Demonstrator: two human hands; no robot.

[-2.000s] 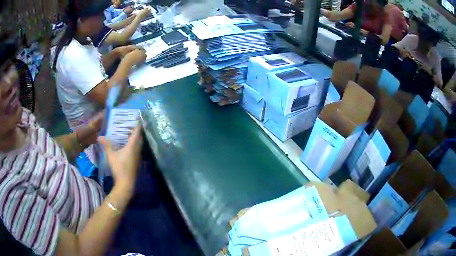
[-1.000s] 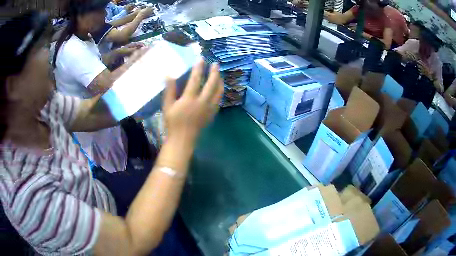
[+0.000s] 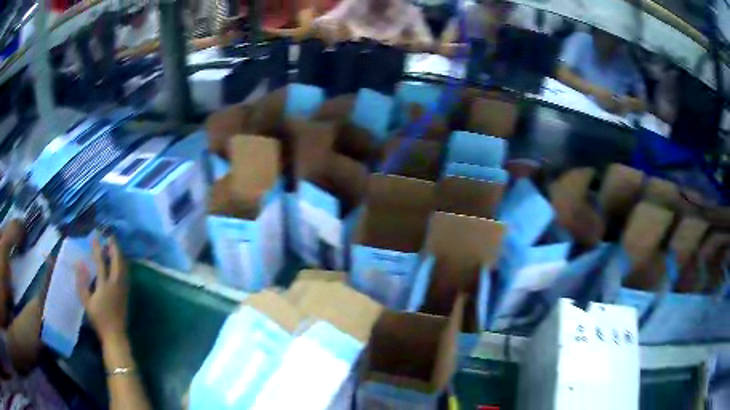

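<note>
Neither of my hands is in view. Flat folding cartons [image 3: 264,360], light blue and white with brown flaps, lie fanned in a pile at the near bench edge. An erected retail box [image 3: 404,344] stands open just right of them, brown inside. More erected retail boxes [image 3: 240,248] stand in rows behind, their brown flaps raised. The picture is blurred.
Closed boxes [image 3: 172,200] and a tall stack of flat cartons [image 3: 72,168] are at left. A neighbour's hands hold a carton [image 3: 66,296] over the green bench. A white equipment case [image 3: 596,352] stands at lower right. People sit across the line.
The view has swung right, so the carton pile and boxes sit further left and the white case shows. The neighbour's carton is now lower, at the left edge.
</note>
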